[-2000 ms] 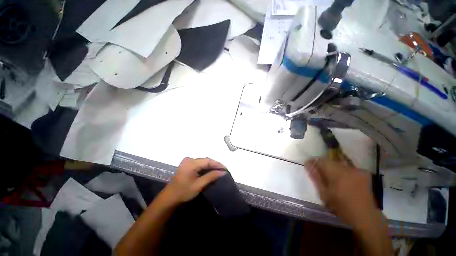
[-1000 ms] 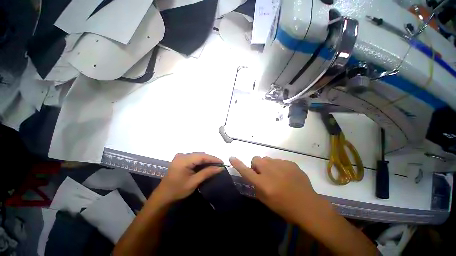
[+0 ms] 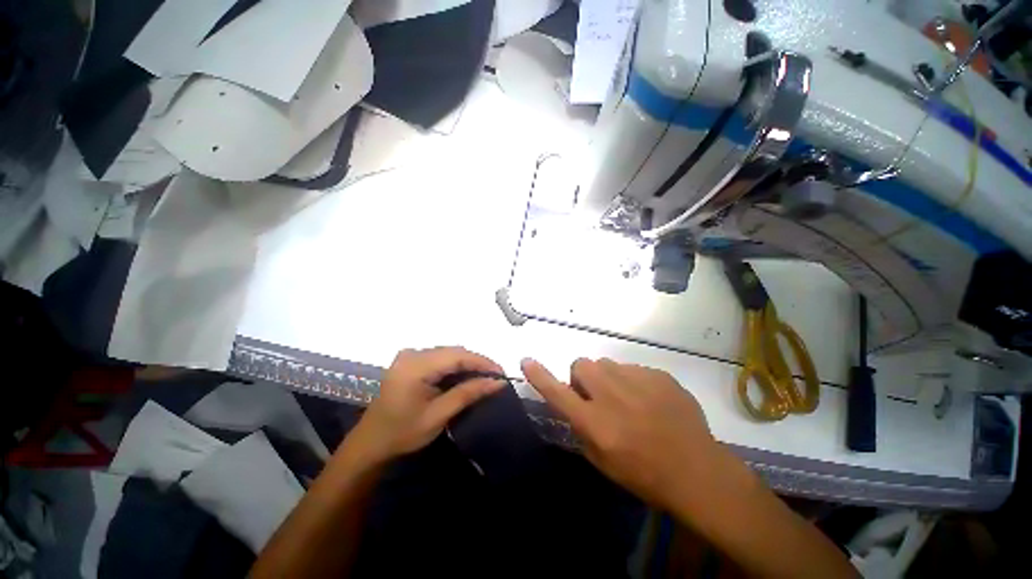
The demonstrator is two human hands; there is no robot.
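Note:
A dark cut piece (image 3: 496, 428) hangs at the table's front edge, its top edge pinched between the thumb and fingers of my left hand (image 3: 419, 402). My right hand (image 3: 634, 424) is just right of it, the index fingertip pointing at the piece's top corner. The other right fingers are curled. Whether the right hand holds something small is hidden. The white sewing machine (image 3: 690, 124) with a blue stripe stands behind, its needle area (image 3: 625, 215) brightly lit.
Yellow-handled scissors (image 3: 775, 360) and a black-handled screwdriver (image 3: 862, 396) lie on the table at right. Paper patterns (image 3: 266, 113) and dark panels (image 3: 424, 62) pile up at left. A measuring strip (image 3: 306, 366) runs along the front edge. More pale pieces (image 3: 243, 486) lie below left.
My right hand has let go of the scissors, which now lie on the table, and has come left to the dark piece. My left hand still holds the piece.

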